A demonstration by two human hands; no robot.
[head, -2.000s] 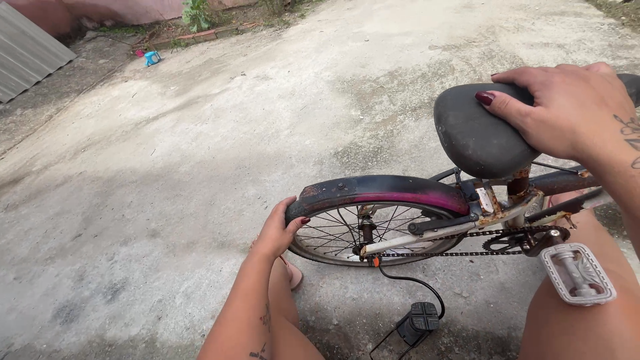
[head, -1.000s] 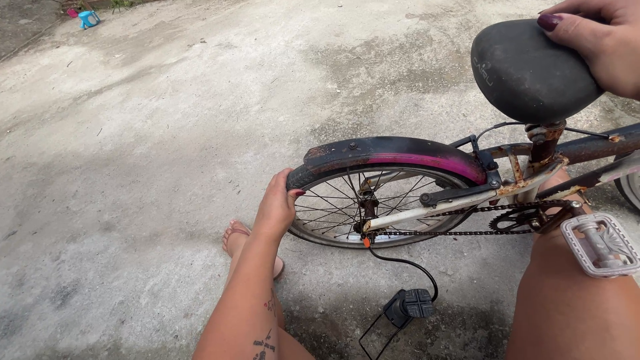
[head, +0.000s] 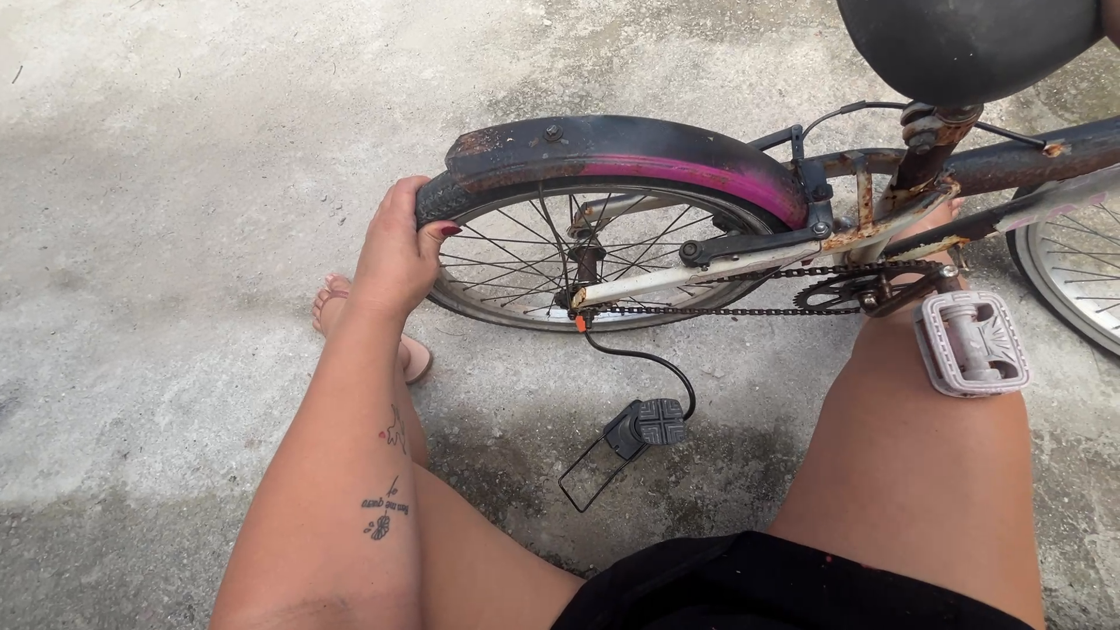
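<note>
My left hand (head: 404,249) grips the rear tyre (head: 442,199) of a rusty bicycle, thumb on the inner side, just below the end of the black and magenta mudguard (head: 630,144). Only a sliver of my right hand (head: 1111,19) shows at the top right edge, beside the black saddle (head: 962,44); its fingers are hidden. A black hose (head: 652,357) with an orange end runs from near the rear hub to a small black foot pump (head: 658,422) on the ground. The chain (head: 735,311) lies along the near side of the wheel.
A pale plastic pedal (head: 973,343) is by my right knee. Part of the front wheel (head: 1072,271) shows at the right edge. My sandalled left foot (head: 332,302) is left of the rear wheel, on rough concrete ground (head: 175,262).
The view has tilted down and shifted. My left hand stays on the rear tyre. My right hand, seen on the saddle before, is now almost wholly out of view.
</note>
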